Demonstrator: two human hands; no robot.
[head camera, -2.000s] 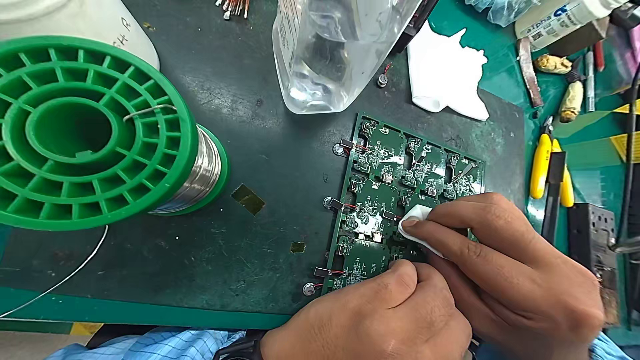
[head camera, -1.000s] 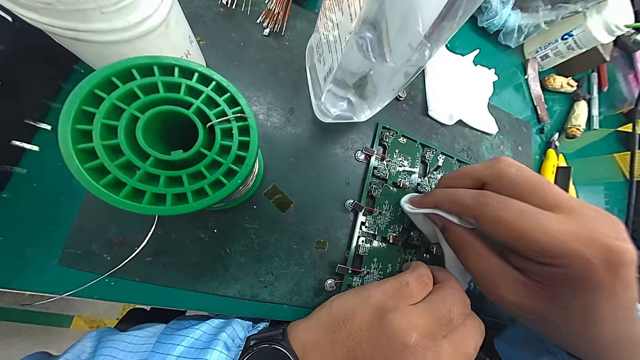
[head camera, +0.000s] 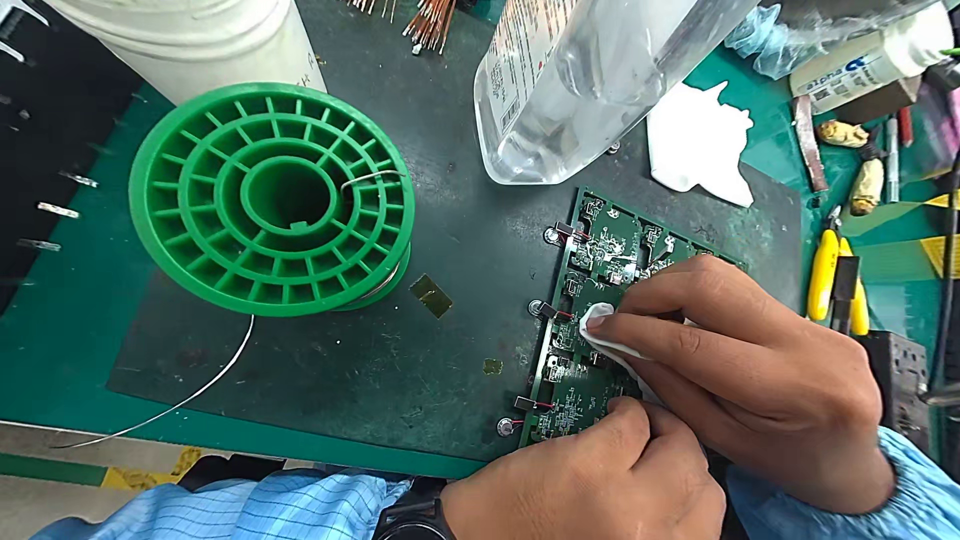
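A green printed circuit board panel (head camera: 589, 300) lies on the dark mat, with small round components on wires along its left edge. My right hand (head camera: 750, 360) pinches a folded white cloth or wipe (head camera: 600, 319) and presses it on the middle of the panel. At the panel's near edge is my left hand (head camera: 600, 480), its thumb and forefinger closed together against the board; its fingertips' hold on the edge is partly hidden. The hands partly cover the panel's right and lower parts.
A green solder wire spool (head camera: 270, 199) stands left, before a white container (head camera: 217, 45). A clear plastic bottle (head camera: 570, 97) stands behind the panel, beside a white cloth (head camera: 697, 142). Yellow-handled cutters (head camera: 823, 274) lie right. Small amber film pieces (head camera: 431, 295) lie on the mat.
My right hand with the white wipe has shifted over the panel, and more of the panel's far left part shows than two seconds ago. My left hand stays at the near edge. The view has shifted.
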